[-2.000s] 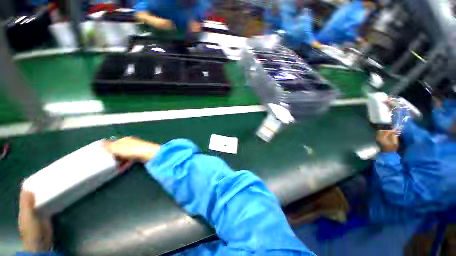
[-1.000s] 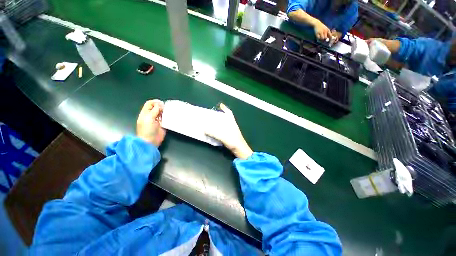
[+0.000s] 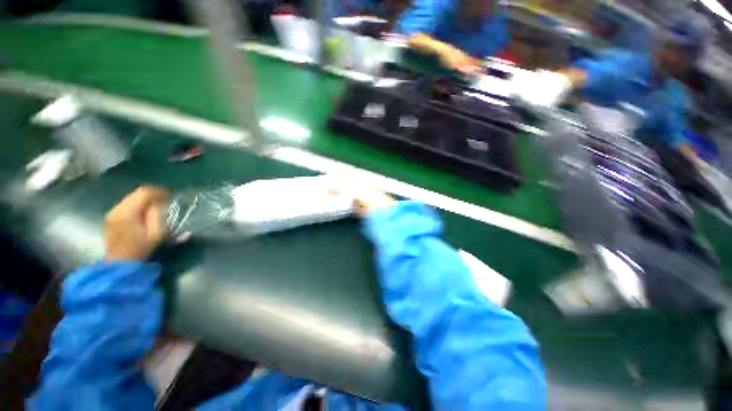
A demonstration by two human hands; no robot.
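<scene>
A long white stack, likely film sheets (image 3: pixel 293 202), is held level above the dark-green bench (image 3: pixel 265 273). A crinkled clear plastic bag (image 3: pixel 201 210) extends from its left end. My left hand (image 3: pixel 138 223) is closed on the bag's left end, away from the stack. My right hand (image 3: pixel 371 201) grips the stack's right end; its fingers are partly hidden and blurred. A white card (image 3: pixel 486 278) lies on the bench, partly hidden behind my right sleeve.
A pale bottle with a white wipe (image 3: pixel 590 287) is at right, beside stacked clear trays with dark screens (image 3: pixel 634 189). Another bottle (image 3: pixel 96 144) is at far left. Black compartment trays (image 3: pixel 425 128) lie across the line. A metal post (image 3: pixel 229 72) and other workers are beyond.
My left hand has moved left, away from the stack, and the clear bag now stretches between them. My right hand is at the stack's right end. The view has shifted and blurred.
</scene>
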